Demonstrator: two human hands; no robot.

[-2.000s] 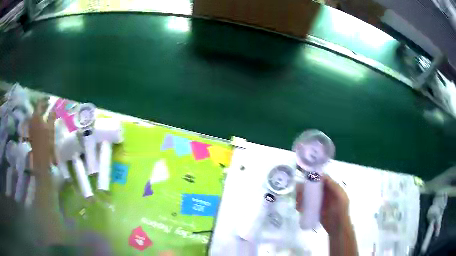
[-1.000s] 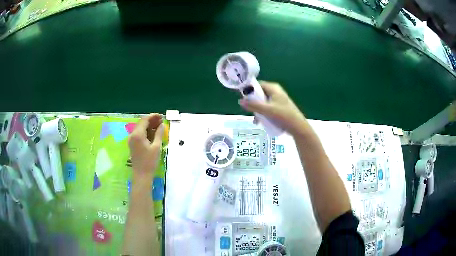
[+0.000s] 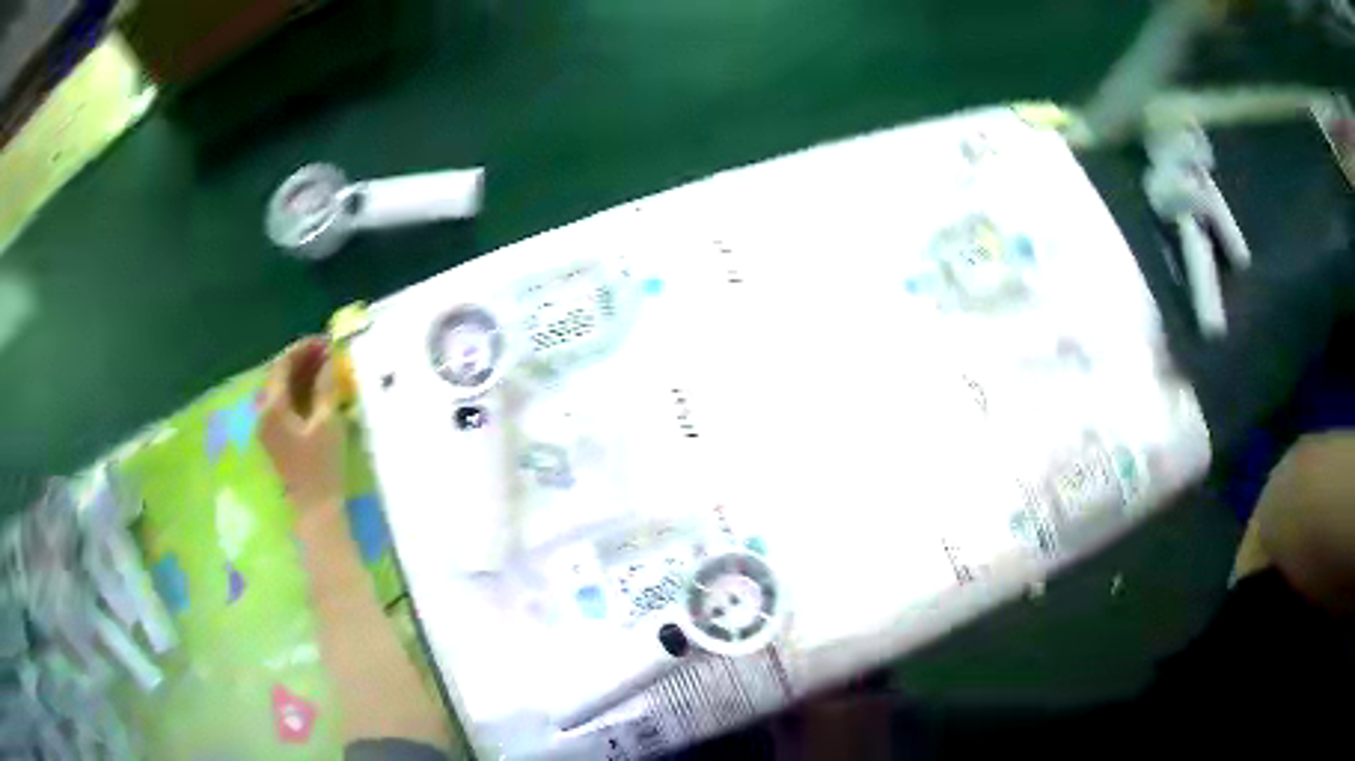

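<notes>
A white handheld fan (image 3: 416,198) lies on the green conveyor belt, its head to the left. A second fan (image 3: 468,350) lies on the printed white sheet (image 3: 832,372), its handle pointing down the picture. A third fan (image 3: 728,602) lies near the sheet's lower edge. My left hand (image 3: 305,390) is over the green printed sheet beside the white one, thumb and fingers apart, with nothing seen in it. My right hand is out of the picture; only blurred bare arm and a dark sleeve show at the right edge.
Several blurred white fans (image 3: 89,572) lie in a pile at the left on the green sheet (image 3: 208,654). More white fans (image 3: 1196,216) show at the right beyond the white sheet. A brown box (image 3: 208,30) stands across the belt (image 3: 669,89).
The fan my right hand held over the belt now lies on the belt, let go. My right arm has moved to the right edge. The view has turned and shifted right.
</notes>
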